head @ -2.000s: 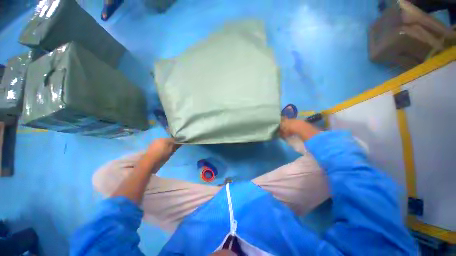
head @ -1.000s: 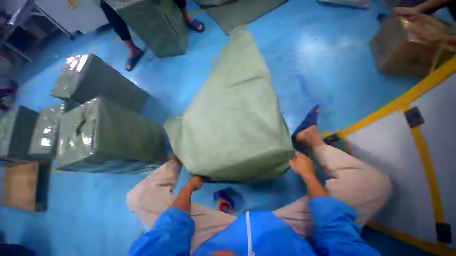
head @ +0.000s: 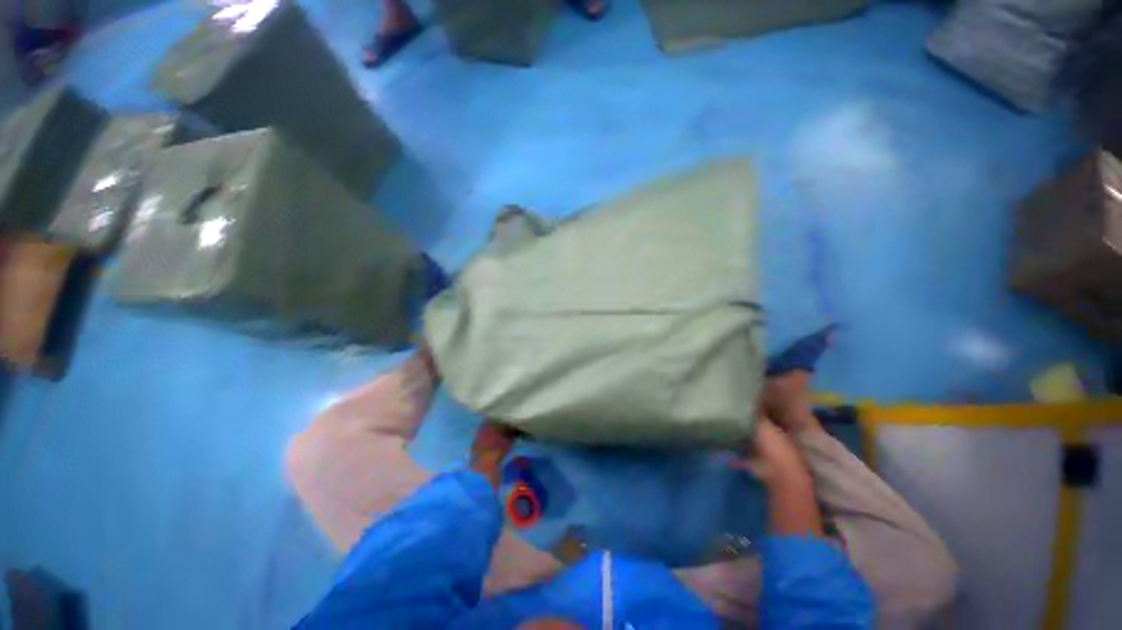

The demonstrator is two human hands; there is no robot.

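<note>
A grey-green woven sack (head: 603, 320) with a bulky, box-like shape lies on the blue floor between my legs. Its far right corner points up and away, and a loose crumpled corner stands at its far left. My left hand (head: 495, 446) is at the sack's near left edge, with its fingers hidden under it. My right hand (head: 773, 453) holds the near right corner. The red-orange and blue tape dispenser (head: 523, 502) lies on the floor just right of my left hand. What is inside the sack is hidden.
Several wrapped green parcels (head: 332, 246) stand at the left, with a brown carton (head: 31, 302) beside them. Another brown carton (head: 1070, 240) is at the right edge. Yellow-edged pale panels (head: 972, 492) lie at the lower right. A person's feet (head: 394, 31) show at the top.
The sack's loose far end has dropped and spread to the right, and a crumpled corner now shows at its far left. Both hands stay at its near edge. The camera view has shifted.
</note>
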